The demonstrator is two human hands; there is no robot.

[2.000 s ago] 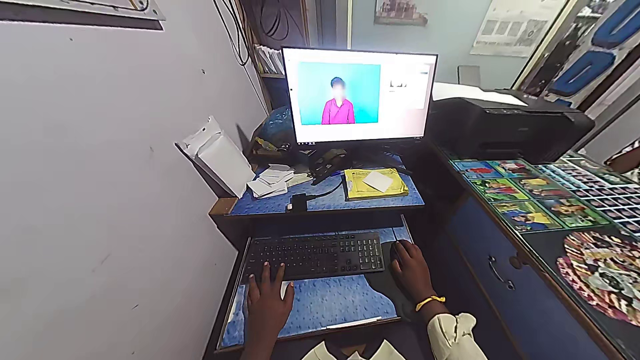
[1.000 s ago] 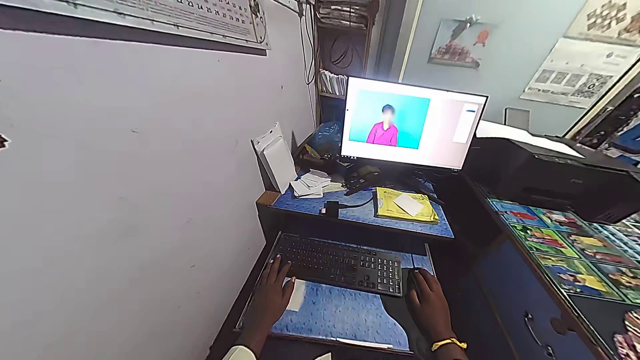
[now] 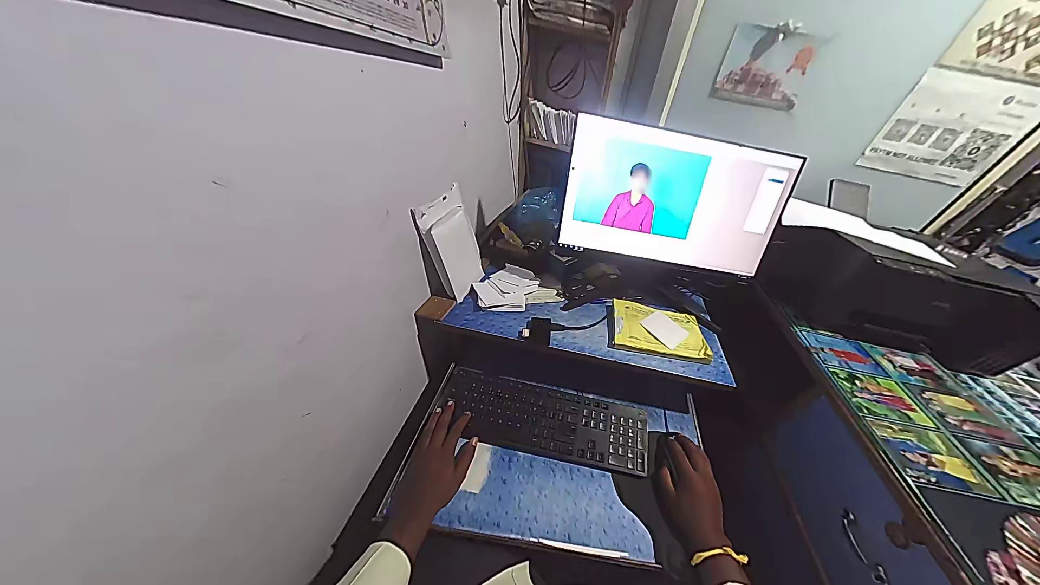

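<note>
My left hand (image 3: 439,459) rests with fingers spread at the left end of a black computer keyboard (image 3: 552,418), its fingertips on the keys. At the keyboard's right end my right hand (image 3: 689,491) lies curled over a dark computer mouse (image 3: 668,455), which it mostly hides; a yellow band circles that wrist. Both stand on a pull-out tray (image 3: 561,504) with a blue surface. Above and behind, a lit monitor (image 3: 682,195) displays a picture of a person in a pink shirt against a blue-green background.
The desk shelf (image 3: 496,321) holds a yellow packet (image 3: 634,333) with a white card, a black cable connector (image 3: 538,330), loose white papers (image 3: 505,286) and an upright white packet (image 3: 457,244). A black printer (image 3: 902,284) and a photo-covered counter (image 3: 926,406) flank the right; a wall borders the left.
The view has swung left. My left hand stays at the keyboard's left end and my right hand stays on the mouse.
</note>
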